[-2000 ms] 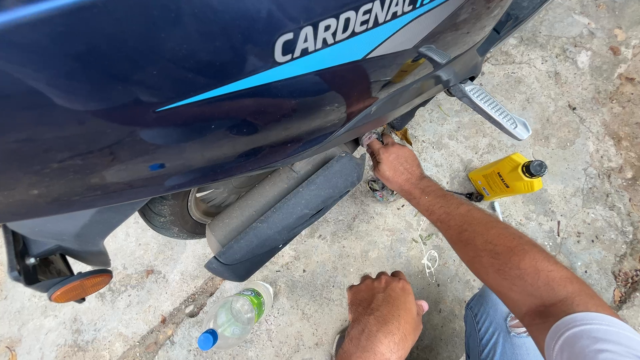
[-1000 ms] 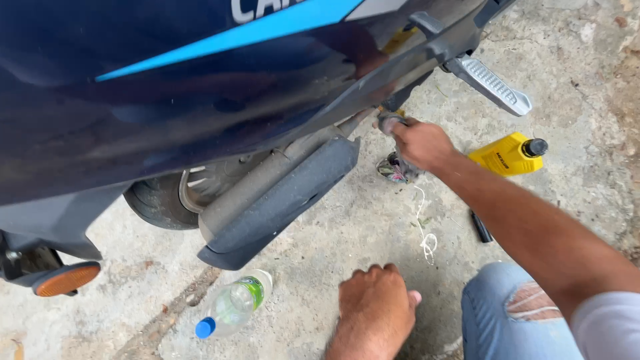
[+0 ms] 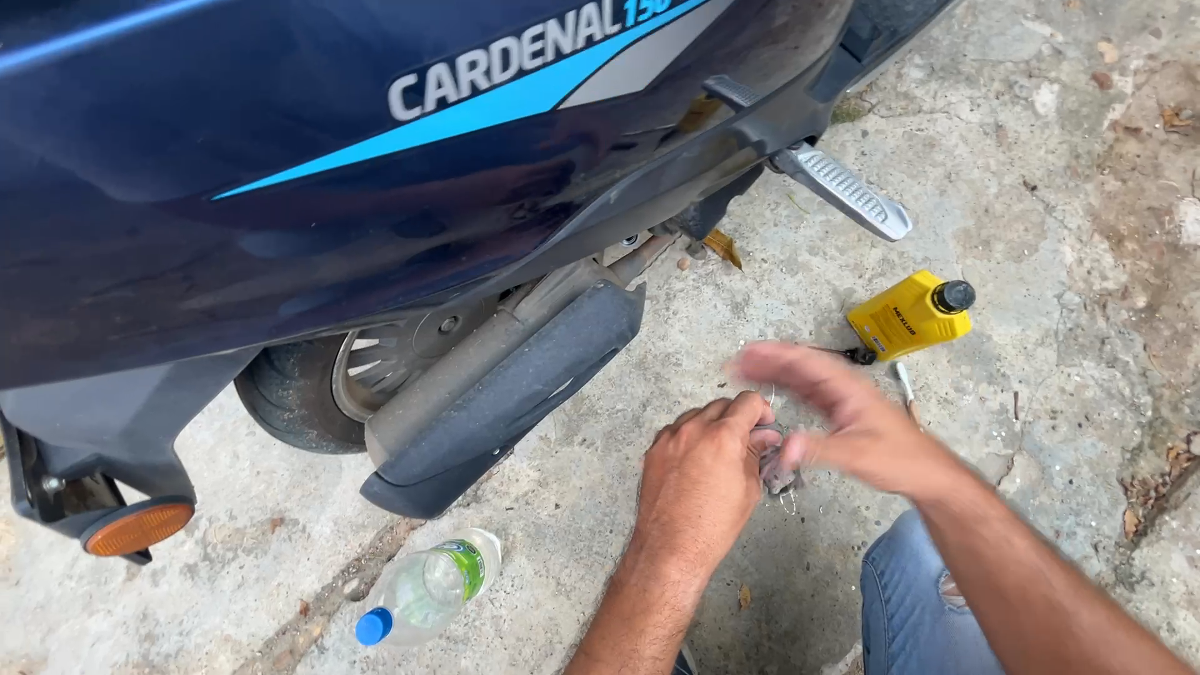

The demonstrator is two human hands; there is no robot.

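Observation:
My left hand [image 3: 703, 469] is closed on a crumpled greyish rag [image 3: 778, 469], low over the concrete. My right hand [image 3: 834, 412], blurred, is just right of it with its fingers apart and nothing seen in them. Beyond both hands stands a dark blue scooter [image 3: 375, 216] with its exhaust muffler [image 3: 506, 394] low along the side. A yellow oil bottle [image 3: 909, 316] with a black cap is beyond my right hand, near a dark, thin tool [image 3: 858, 355] that is partly hidden.
A clear plastic bottle [image 3: 427, 586] with a blue cap lies at lower left. The scooter's metal footrest [image 3: 848, 192] juts out at upper right. The rear wheel [image 3: 309, 394] and an orange reflector [image 3: 139, 530] are at the left. A white-ended stick [image 3: 903, 380] lies beside the yellow bottle.
My right hand has come back from under the scooter, near the muffler's front end, to beside my left hand. My left hand has moved forward and now holds the rag.

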